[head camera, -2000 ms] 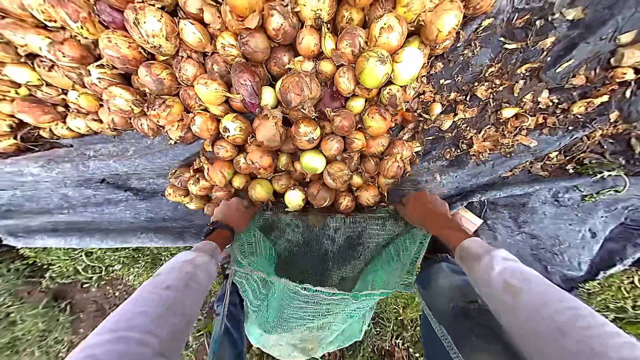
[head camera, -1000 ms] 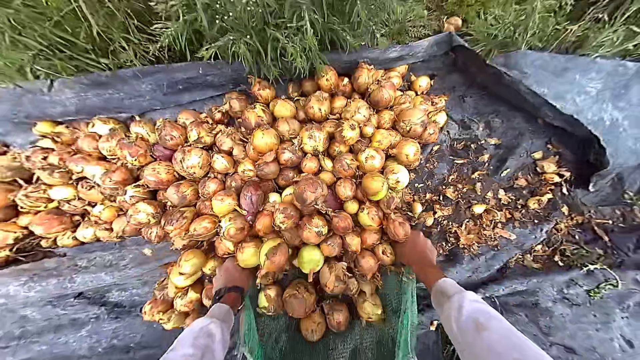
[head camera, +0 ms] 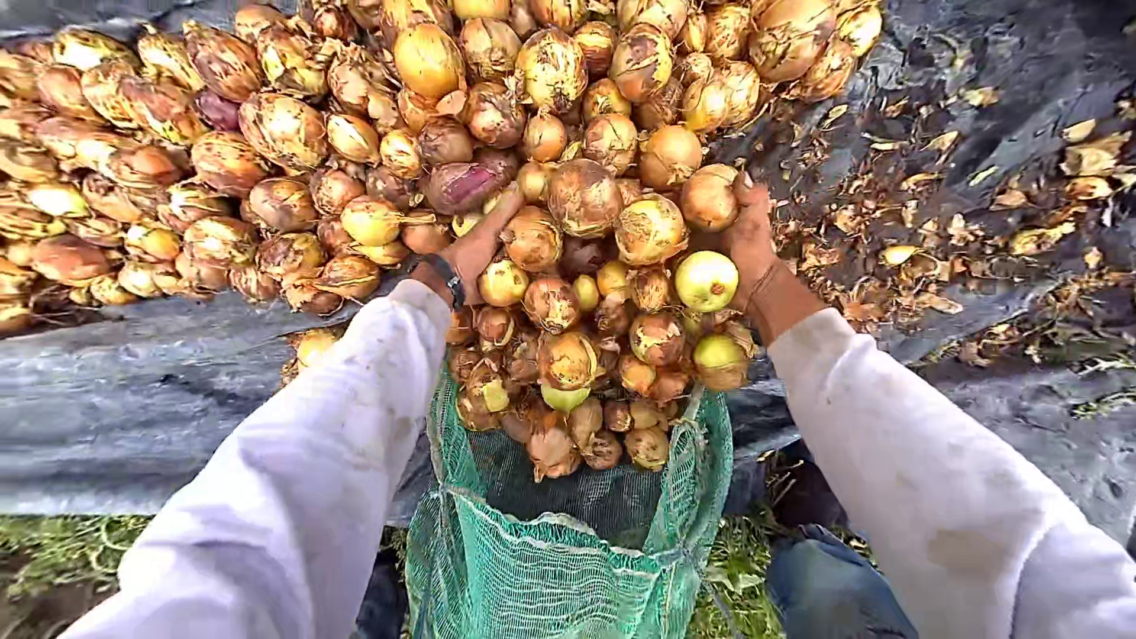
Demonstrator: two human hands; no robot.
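Note:
My left hand [head camera: 480, 245], with a dark wristband below it, presses against the left side of a bunch of onions [head camera: 568, 359]. Opposite it, my right hand [head camera: 751, 247] lies along the right side, its fingertips by a brown onion [head camera: 709, 198]. Both hands are spread, and the onions between them hide parts of the palms. Below the bunch, the green mesh bag [head camera: 559, 577] gapes, with the lowest onions at its mouth. A pale green onion [head camera: 706, 281] rests beside my right hand, and a reddish-purple onion [head camera: 463, 187] lies just above my left.
A large onion heap [head camera: 266, 133] spreads across the top and left on a dark plastic sheet [head camera: 160, 399]. Loose dry onion skins [head camera: 941, 222] litter the sheet at right. Grass [head camera: 737, 577] and a denim-clad knee [head camera: 834, 586] show near the bottom edge.
My hands were at the bag's rim two seconds ago; now they are up along the sides of the onions. Onions have come down to the bag's mouth. The view has shifted.

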